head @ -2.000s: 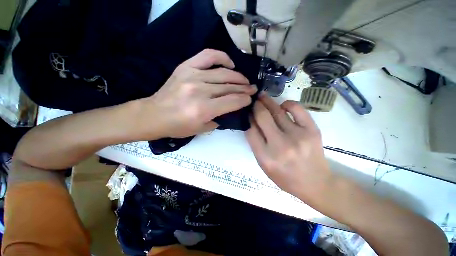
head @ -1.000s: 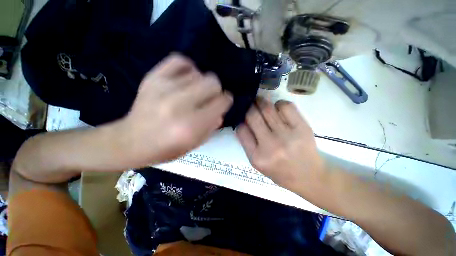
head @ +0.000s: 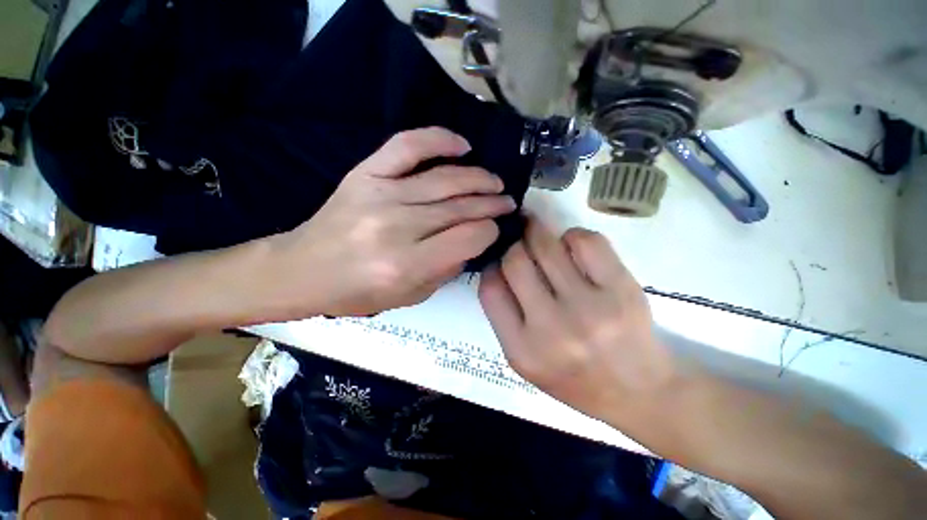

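Note:
A dark garment piece (head: pixel 274 132) with a pale embroidered sprig lies on the white machine bed, its right edge at the presser foot (head: pixel 554 152). My left hand (head: pixel 407 229) lies on the cloth, fingertips near its right edge just below the foot. My right hand (head: pixel 574 315) has curled fingers holding the cloth's lower right corner; its fingertips partly hide the edge. The off-white sewing machine head (head: pixel 813 51) is at the upper right, with its ribbed tension dial (head: pixel 627 189) beside the foot.
A grey slotted metal tool (head: pixel 722 178) lies right of the dial. A dark tangled cord (head: pixel 864 142) and loose threads (head: pixel 798 305) are further right. A printed measuring strip (head: pixel 437 350) runs along the table's front edge. Below are dark embroidered pieces (head: pixel 457 437) and a cardboard box (head: pixel 208 406).
My left hand was lifted and blurred a second ago and is now down on the cloth near the foot. The cloth's lower flap seen two seconds ago no longer shows.

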